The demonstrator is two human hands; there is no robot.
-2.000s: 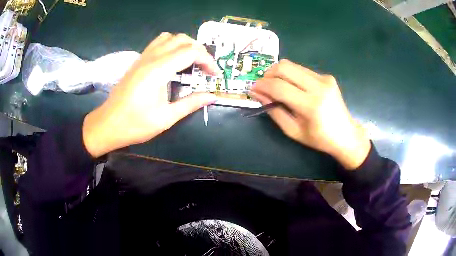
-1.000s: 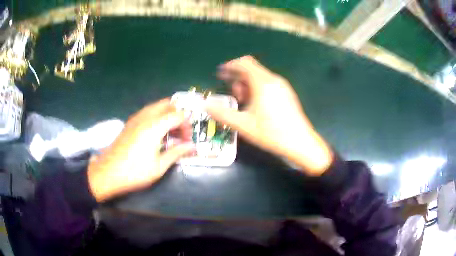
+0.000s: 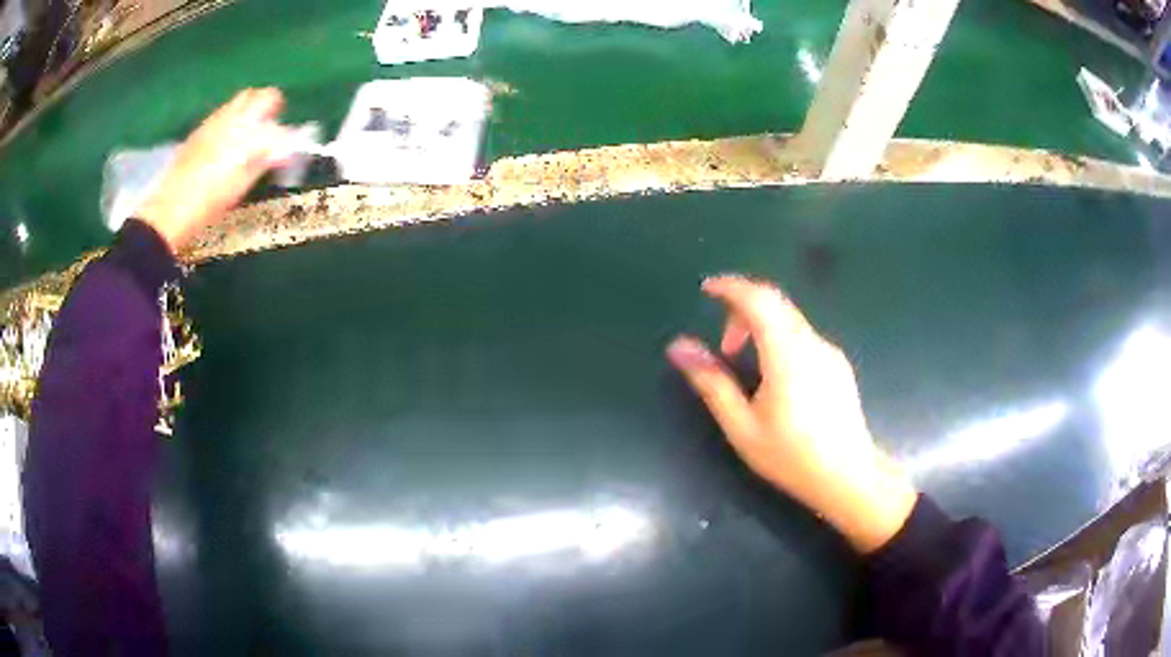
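A white rounded square housing (image 3: 411, 132) lies on the bright green conveyor belt, beside the cream rail, with dark details on its face. A clear and white bagged cord (image 3: 132, 180) lies to its left. My left hand (image 3: 218, 164) is over the bagged cord, slightly blurred; whether its fingers grip it cannot be told. My right hand (image 3: 783, 404) is above the dark-green bench, thumb and fingers apart, holding nothing. No tweezers show.
Another white housing (image 3: 428, 31) and a white bagged cord (image 3: 642, 10) are farther back on the belt. The cream rail (image 3: 616, 170) and a white post (image 3: 880, 84) separate belt and bench. Gold contact strips (image 3: 177, 353) lie at left, partly behind my left sleeve.
The view has shifted forward towards the belt. The housing worked on at the bench is gone from there; my left hand has reached out over the belt. My right hand has moved away from the work.
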